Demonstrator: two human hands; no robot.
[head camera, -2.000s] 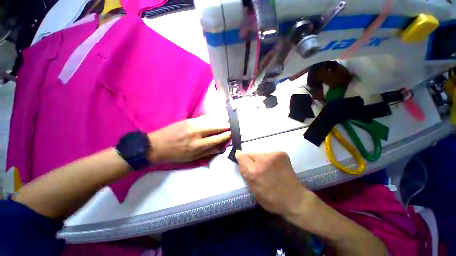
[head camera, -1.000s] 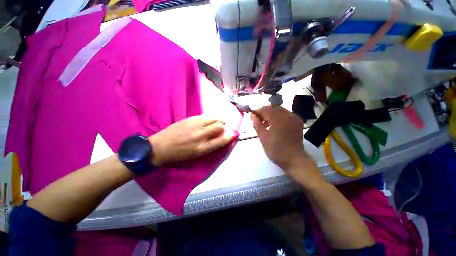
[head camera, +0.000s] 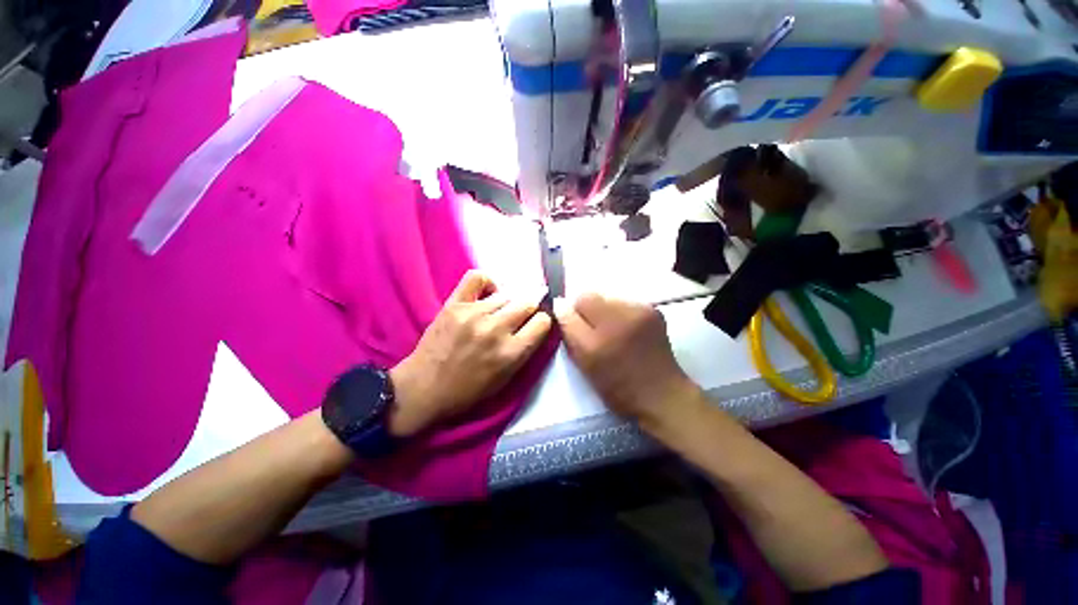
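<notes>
A magenta garment panel (head camera: 319, 236) with a pale band lies left of the needle, bunched beside my left hand. My left hand (head camera: 473, 349), with a dark watch on the wrist, grips the panel's edge just below the presser foot. My right hand (head camera: 615, 349) pinches the lower end of a narrow black strip (head camera: 556, 272), which runs up to the presser foot (head camera: 565, 207). The fingertips of both hands almost meet. The lamp glare hides where the strip and cloth meet at the needle.
The white sewing machine head (head camera: 757, 83) stands behind, with a yellow block (head camera: 960, 79). Black strip scraps (head camera: 774, 278), a yellow loop (head camera: 790, 355) and a green loop (head camera: 842, 337) lie to the right. The ruled tape (head camera: 591, 440) edges the table. Magenta cloth (head camera: 828, 496) hangs below.
My left hand has shifted right and bunched the panel more. My right hand has moved slightly down and left, and the strip now stretches straight down from the foot.
</notes>
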